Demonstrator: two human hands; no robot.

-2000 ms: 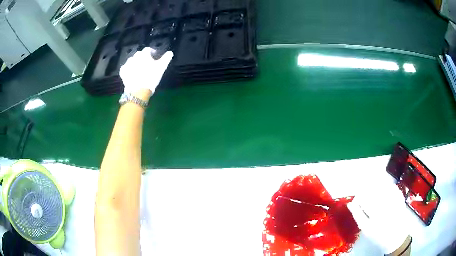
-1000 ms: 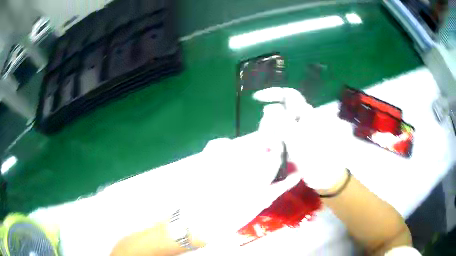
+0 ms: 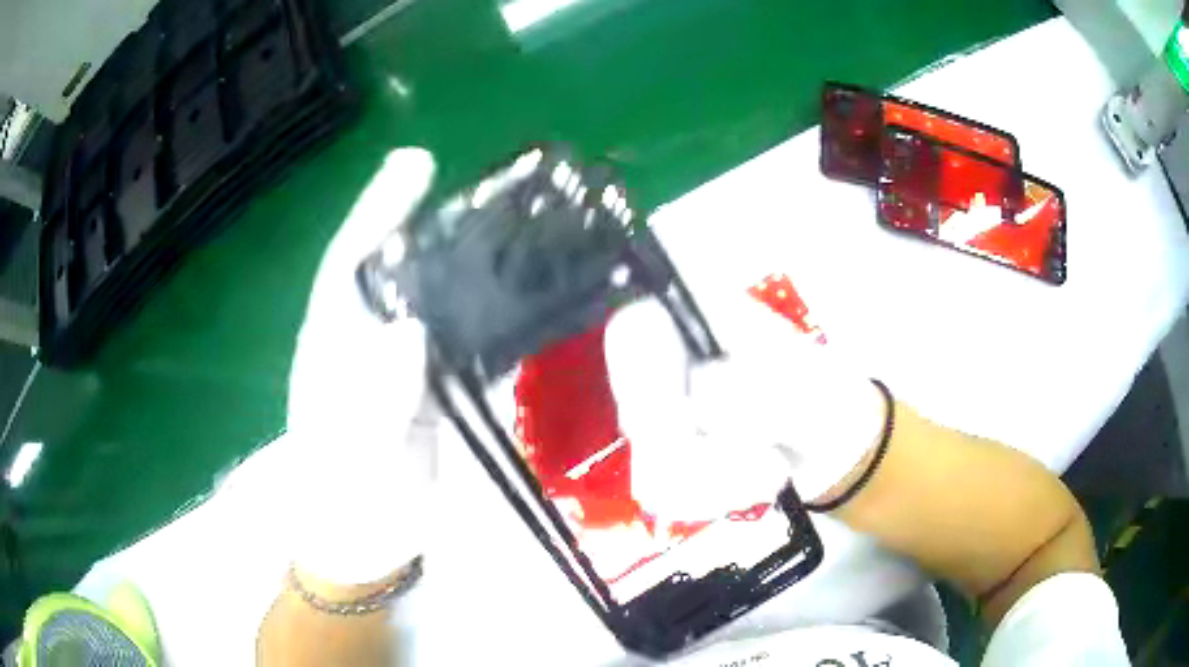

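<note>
A black phone middle frame point(image 3: 522, 261) is held up near the picture's middle, slanted, its solid plate at the far end. Its window shows the red film point(image 3: 567, 417) lying behind it on the white covering. My left hand point(image 3: 365, 352), white-gloved and a little blurred, grips the frame's upper left side. My right hand point(image 3: 717, 417), also white-gloved, is at the frame's right side, with fingers over the window. Its fingertips are hard to make out against the white. Part of the red pile is hidden by the frame and my right hand.
Two overlapping red-covered phone parts point(image 3: 971, 183) lie on the white bench covering point(image 3: 1108, 117) at the right. Black plastic trays point(image 3: 183, 156) stand stacked on the green conveyor belt point(image 3: 704, 104) at upper left. A lime-rimmed fan point(image 3: 91, 635) is at the lower left corner.
My left hand has come from the trays to the bench. The phone frame is now held up over the red film between both hands. The view has turned to the right.
</note>
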